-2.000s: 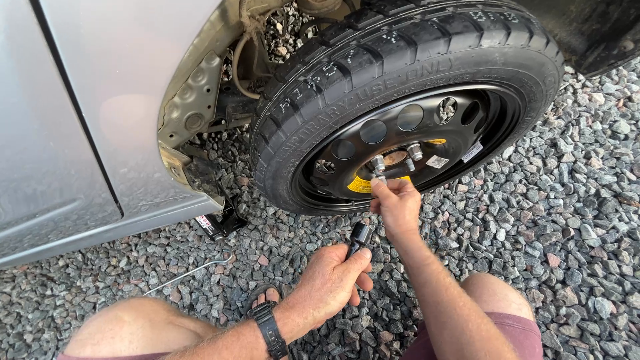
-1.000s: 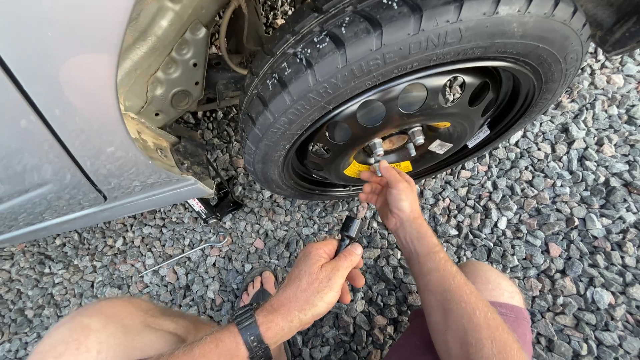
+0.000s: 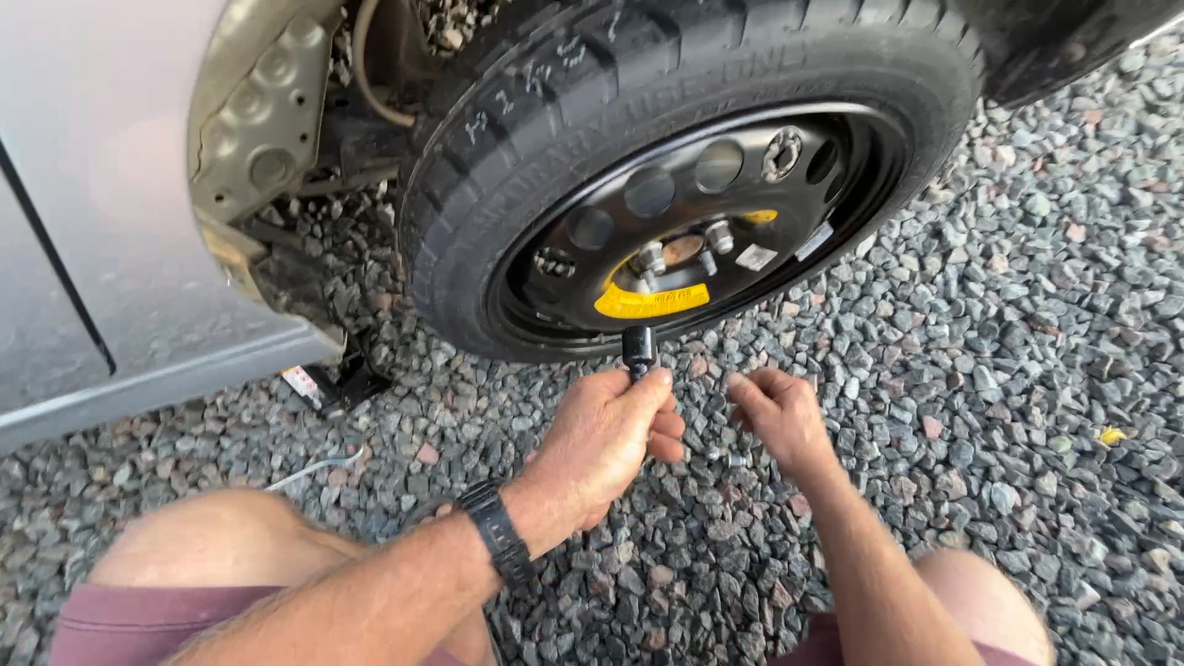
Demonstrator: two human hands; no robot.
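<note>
My left hand (image 3: 606, 439), with a black watch on its wrist, grips a tool with a black socket (image 3: 638, 347) on its end, just below the wheel's lower rim. My right hand (image 3: 777, 412) is to its right, thumb and fingers close together over the gravel; whether anything small is between them cannot be told. The temporary spare tyre (image 3: 555, 139) stands at the car with its black steel wheel (image 3: 684, 190). Two lug nuts show near the hub, a left one (image 3: 651, 257) and a right one (image 3: 720, 237). Metal lug hardware (image 3: 731, 458) lies on the gravel beside my right hand.
The silver car body (image 3: 111, 185) with an exposed wheel arch (image 3: 268, 139) is at the left. A black jack (image 3: 356, 379) sits under the sill. A thin metal rod (image 3: 319, 464) lies on the gravel (image 3: 1017, 370). My knees are at both lower sides.
My right hand has drawn back from the hub nuts to the gravel side below the wheel. The socket tool is still in my left hand, now upright close to the rim.
</note>
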